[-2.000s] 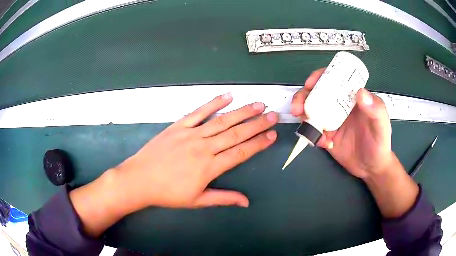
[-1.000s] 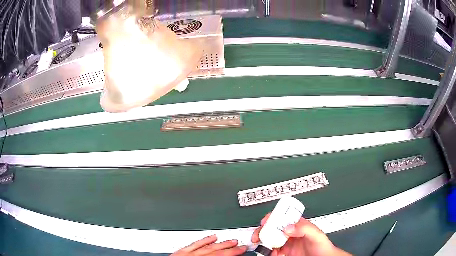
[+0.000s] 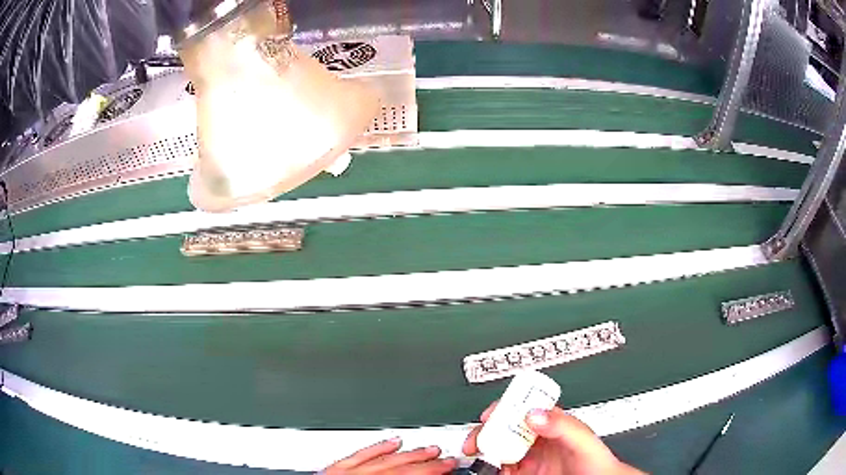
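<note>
My right hand (image 3: 557, 447) holds a white glue bottle (image 3: 519, 417) at the bottom of the view, tilted with its base up and its dark collar down. The nozzle is cut off by the lower edge. My left hand (image 3: 390, 459) lies left of it near the white rail, fingers apart and holding nothing; only its fingers and part of the back show. A silver strip (image 3: 544, 353) with a row of round parts lies on the green belt just beyond the bottle, touched by neither hand.
Another strip (image 3: 243, 241) lies on a farther lane at left, and one (image 3: 758, 307) at right. A lit cone-shaped lamp (image 3: 269, 130) hangs before a perforated metal machine (image 3: 399, 102). A metal post (image 3: 812, 195) stands at right. A pointed tool (image 3: 712, 445) lies at lower right.
The view has lifted from the bench to the lanes. Since the previous frame, the far strip has moved left and the strip near the bottle slightly right. My hands have barely moved.
</note>
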